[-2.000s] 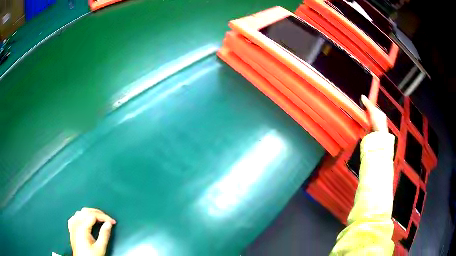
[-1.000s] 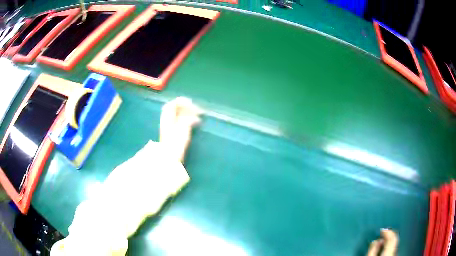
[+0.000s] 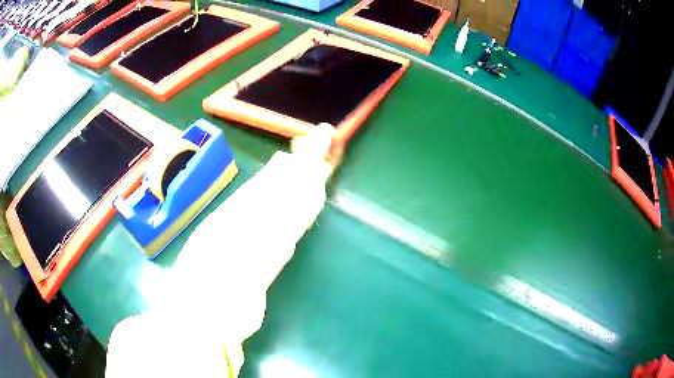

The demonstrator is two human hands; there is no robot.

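Note:
A foam tray (image 3: 222, 102) lies on the green bench mat at upper centre, an orange-red frame around a display assembly (image 3: 323, 80) with its glossy black face up. My left hand (image 3: 318, 144) is at the tray's near corner, its fingers closed around the edge. The hand is overexposed and blurred, so single fingers are hard to make out. My left sleeve is washed out to white. My right hand is not in view.
A blue tape dispenser (image 3: 181, 199) stands left of my arm. Beside it lies another foam tray (image 3: 70, 255) with a screen. More trays (image 3: 164, 88) line the far left. One tray (image 3: 425, 43) is at the back, another (image 3: 650, 203) at the far right. White sheets (image 3: 52, 111) lie left.
The view has swung left from the tray stack, where my right hand was; that hand is out of view. My left hand has reached forward from the bare mat to the tray corner and closed on it.

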